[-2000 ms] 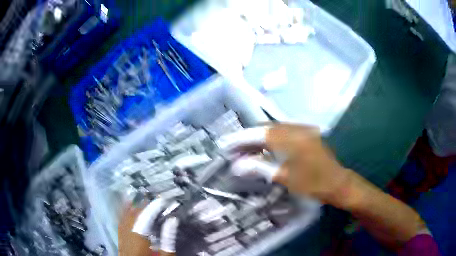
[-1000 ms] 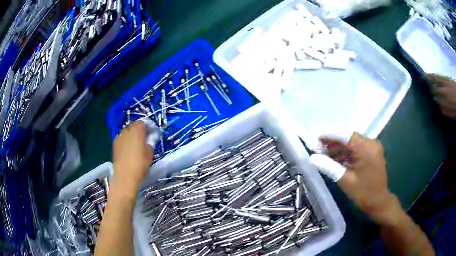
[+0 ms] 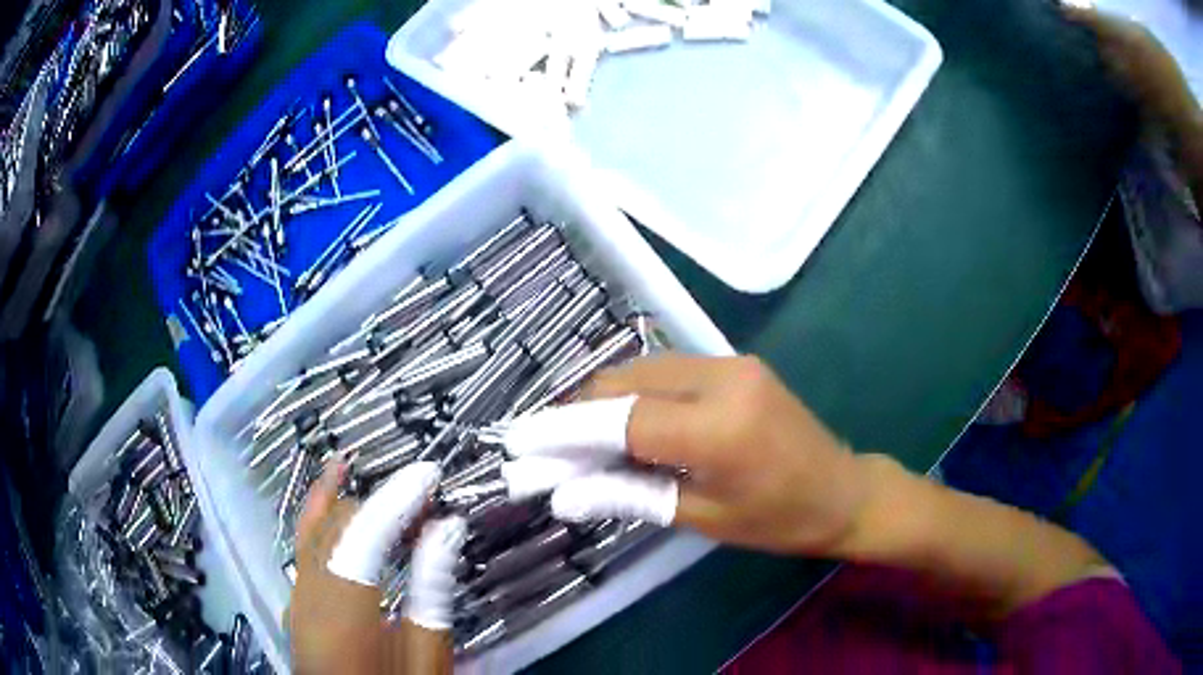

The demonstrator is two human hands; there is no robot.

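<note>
The large white central tray [image 3: 330, 301] is full of shiny silver cylinder units [image 3: 488, 336]. My right hand [image 3: 739, 455] reaches over it from the right, its white-covered fingers bent and close together. My left hand [image 3: 363, 580] is over the tray's near left part, cut off by the bottom edge, with white coverings on two digits. The fingertips of both hands face each other a short gap apart. A thin silver piece shows at my right fingertips, but it blends with the units behind; I cannot tell whether either hand grips it.
The blue tray [image 3: 363, 66] behind holds thin rods with dark heads. A shallow white tray [image 3: 739, 145] holds white plastic pieces [image 3: 640, 37]. A smaller left tray [image 3: 112, 429] holds short metal tubes beside crinkled clear plastic. Stacked bins are far left. Another person's arm [image 3: 1154, 79] is upper right.
My left hand has moved from the blue tray down to the central tray. My right hand has moved left from the white tray's corner over the units. The whole view has shifted.
</note>
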